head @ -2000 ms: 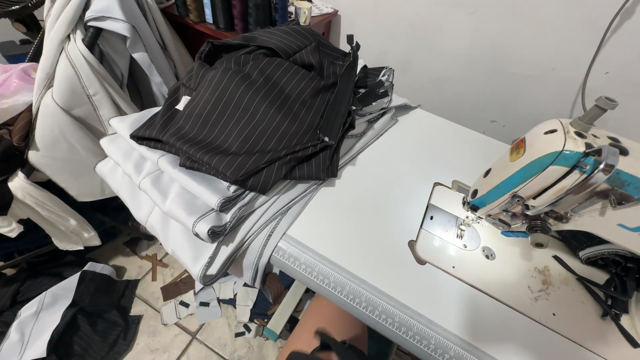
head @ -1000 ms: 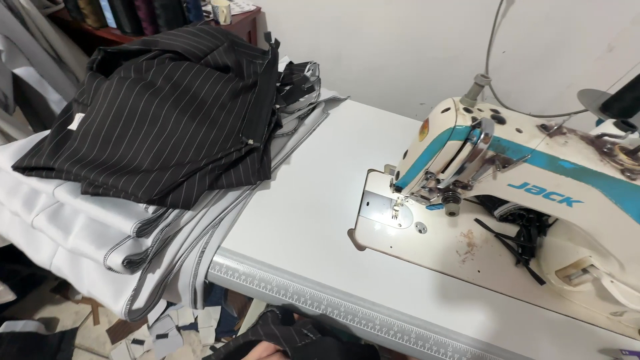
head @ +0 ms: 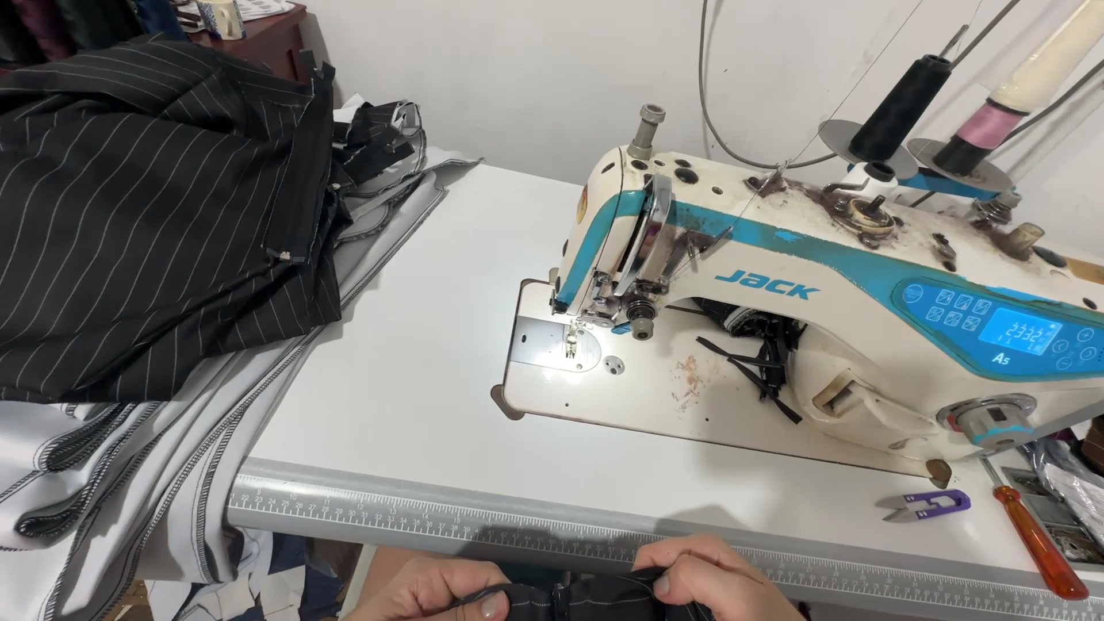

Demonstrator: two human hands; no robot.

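Both hands are low in the view, at the table's front edge. My left hand point(head: 440, 590) pinches one side of a black pinstriped fabric piece point(head: 604, 590); my right hand point(head: 711, 580) grips its other side. The piece is stretched between them, its lower part cut off by the frame. Beyond them stands a Jack sewing machine point(head: 776, 250), its lamp lighting the needle plate point(head: 552, 345); no fabric lies under the presser foot. Black pinstriped garment pieces point(head: 164, 216) lie on a stack of light grey pieces with dark overlocked edges point(head: 319, 345) at the left.
Purple thread snips point(head: 927, 506) and a screwdriver with an orange handle point(head: 1039, 543) lie at the right. Black strips point(head: 759, 362) are bunched under the machine arm. Thread cones point(head: 901, 108) stand behind it. A ruler strip point(head: 414, 509) runs along the table edge. Fabric scraps lie on the floor.
The view has swung to the right. Both hands now show with black pinstriped fabric between them; one second ago only part of a hand and dark fabric showed at the bottom edge.
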